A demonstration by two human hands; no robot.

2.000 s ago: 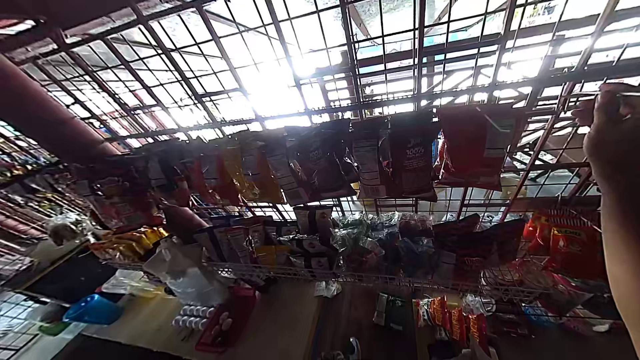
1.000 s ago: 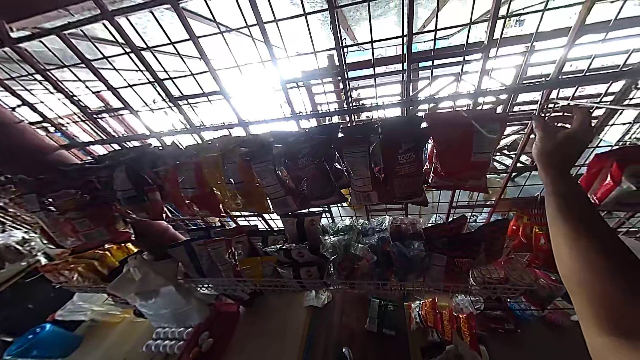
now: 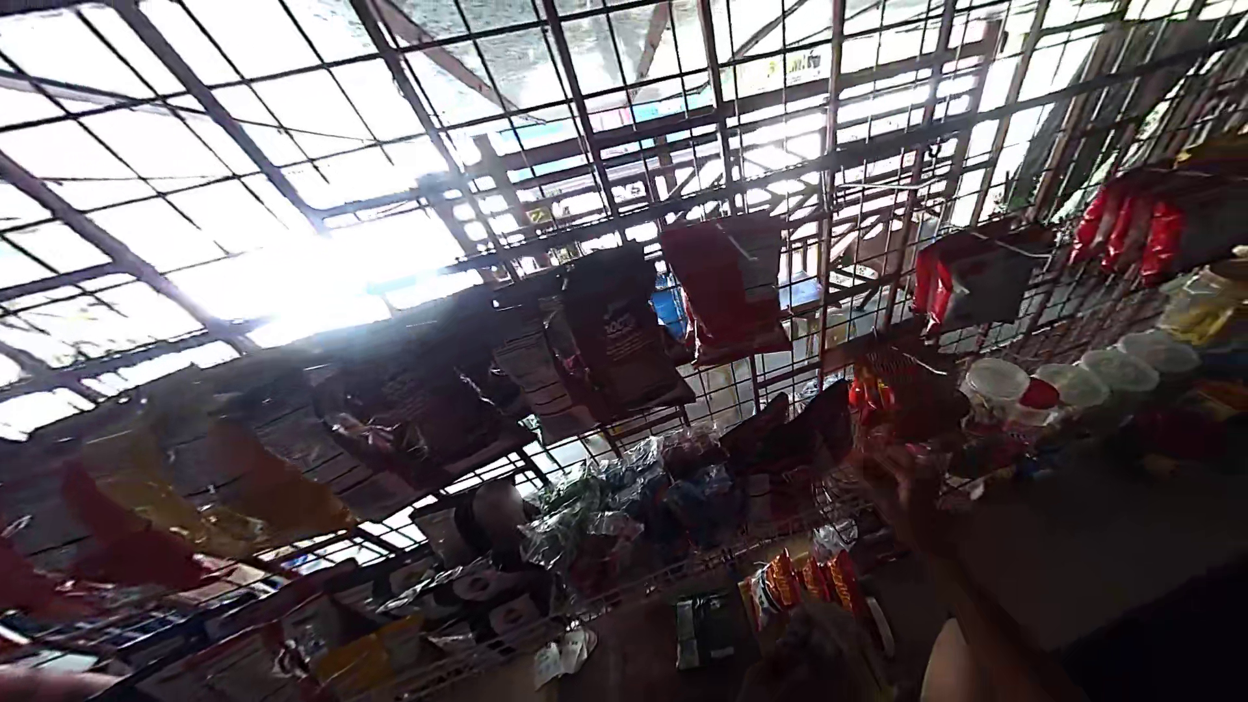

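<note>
My right hand (image 3: pixel 902 483) is low on the right, in shadow, at the lower edge of a hanging bunch of red and orange packets (image 3: pixel 882 395). Whether its fingers grip them is too dark to tell. At the bottom left corner, a blurred part of my left hand (image 3: pixel 49 682) shows beside packets on the wire rack; its fingers are hidden. Above the rack, a red packet (image 3: pixel 726 292) and a dark packet (image 3: pixel 619 331) hang on the metal grille. Clear plastic-wrapped packets (image 3: pixel 595 507) lie left of my right hand.
A metal grille (image 3: pixel 585 127) spans the view, with bright light behind. More red packets (image 3: pixel 1150 229) hang at right above lidded plastic jars (image 3: pixel 1072 380). The wire rack (image 3: pixel 546 634) runs along the bottom; below it are orange packets (image 3: pixel 824 580) and a dark green packet (image 3: pixel 704 629).
My right hand has come down from a white rod or hook high on the grille to the hanging red and orange packets. The view has turned right.
</note>
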